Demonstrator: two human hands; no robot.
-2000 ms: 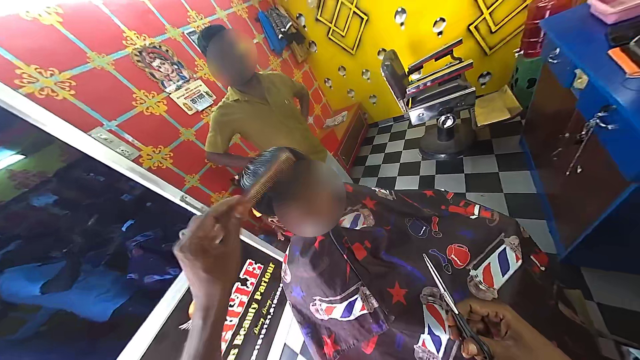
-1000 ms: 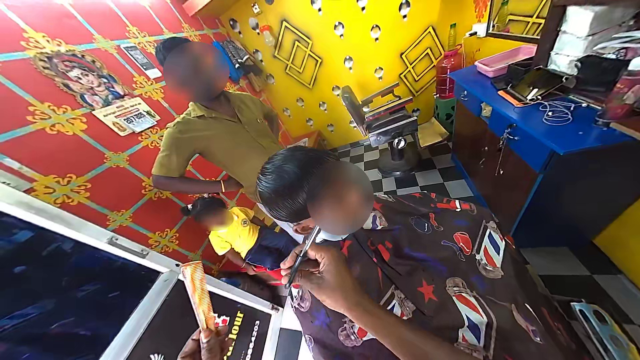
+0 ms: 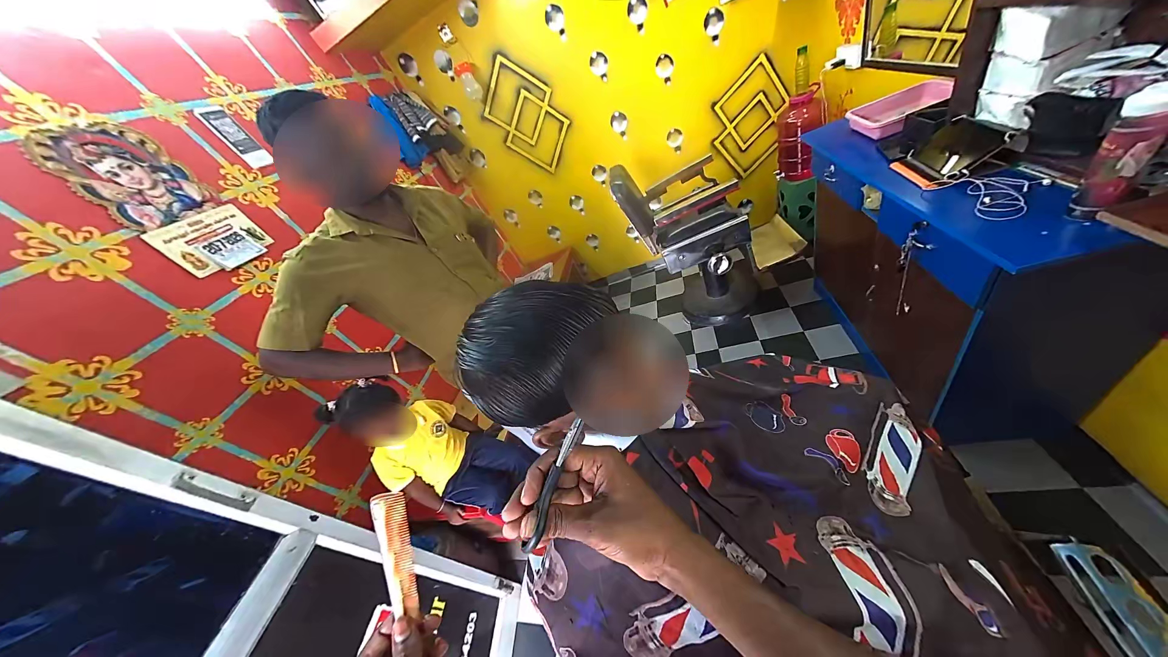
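My right hand (image 3: 598,511) holds a pair of black-handled hair scissors (image 3: 555,484), its metal tips beside the ear and sideburn of a seated person. That person's wet, combed black hair (image 3: 529,351) is in the middle of the view. A dark barber's cape (image 3: 785,493) with printed barber poles, stars and combs covers the body, below and right of the head. At the lower edge, my left hand (image 3: 404,639) grips an orange-brown hair comb (image 3: 395,552) upright, away from the hair. Most of the left hand is cut off by the frame.
A standing person in an olive shirt (image 3: 392,265) and a small person in a yellow top (image 3: 424,447) are behind the seated one. An empty barber chair (image 3: 684,228) stands at the back. A blue-topped cabinet (image 3: 1031,228) is at right, a white-framed glass door (image 3: 274,584) at lower left.
Two seconds ago the comb was at the hair and the scissors were over the cape; now the comb is low at left and the scissors are by the ear. The view has shifted.
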